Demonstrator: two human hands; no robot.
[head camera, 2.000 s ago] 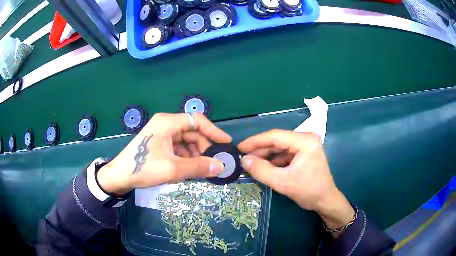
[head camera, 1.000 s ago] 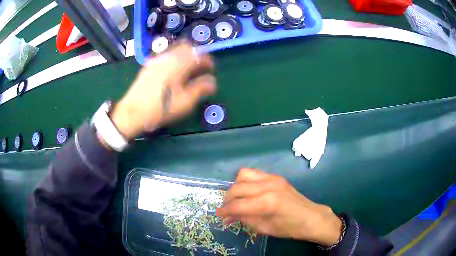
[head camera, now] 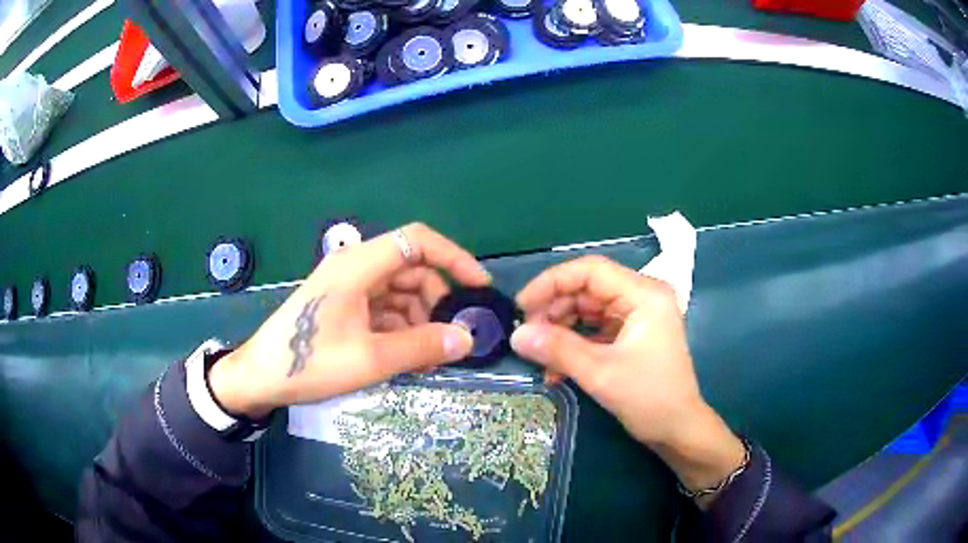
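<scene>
My left hand point(head camera: 361, 313) holds a black wheel point(head camera: 483, 327) with a pale hub between thumb and fingers, above the back edge of the clear tub. My right hand point(head camera: 610, 339) is at the wheel's right edge, thumb and forefinger pinched together; any piece between them is too small to make out. The clear plastic tub point(head camera: 287, 477) lies below the hands and holds a loose heap of small silver and yellowish metal pieces point(head camera: 446, 456). A white label point(head camera: 313, 419) is at its upper left.
Several wheels point(head camera: 141, 277) stand spaced along the belt edge at left; one is partly behind my left hand. A blue bin point(head camera: 478, 90) full of wheels is across the belt. A white scrap point(head camera: 675, 255) lies beyond my right hand. A grey post point(head camera: 202, 64) and red bin point(head camera: 133, 69) are upper left.
My left hand has come back from near the blue bin and now holds a wheel. My right hand has risen from the metal pieces to the wheel. The row at left has gained wheels.
</scene>
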